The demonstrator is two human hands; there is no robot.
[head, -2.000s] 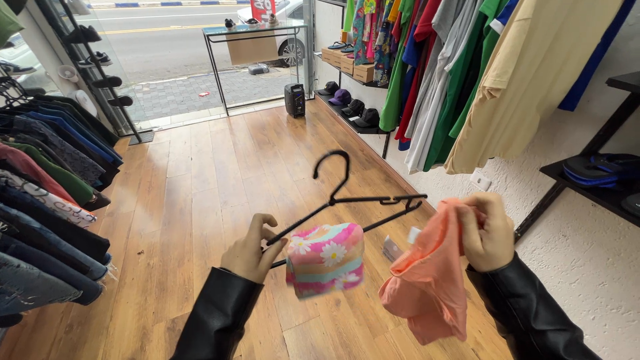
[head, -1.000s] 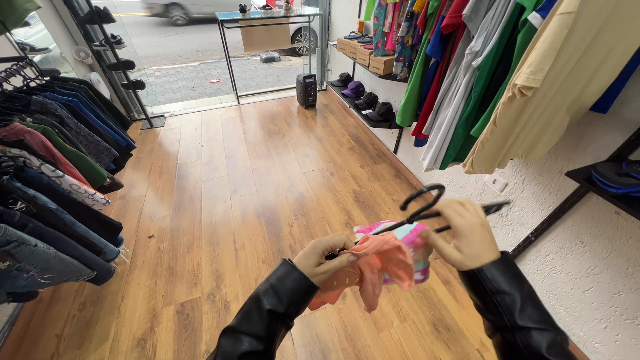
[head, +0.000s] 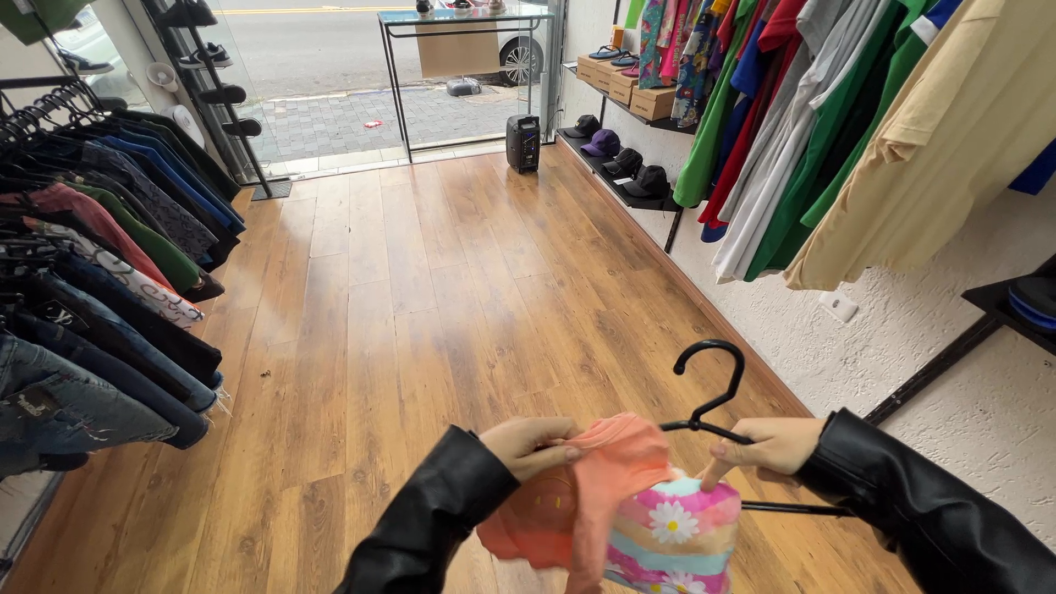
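At the lower middle, my left hand pinches the edge of an orange garment, part of which lies over the left arm of a black plastic hanger. My right hand grips the hanger's right arm just below the hook, one finger against a daisy-print striped garment. That garment hangs on the hanger beside the orange one, partly covered by it. The hanger's lower bar shows at the right, and its left end is hidden by the orange fabric. Both my sleeves are black and shiny.
Racks of jeans and shirts stand at the left. Hanging shirts, a shelf of caps and cardboard boxes line the right wall. A black speaker stands on the wooden floor near a glass-topped table.
Two seconds ago my left hand held the hanger and my right hand held the orange garment apart from it. Now my right hand holds the hanger, and my left hand holds the orange garment over it.
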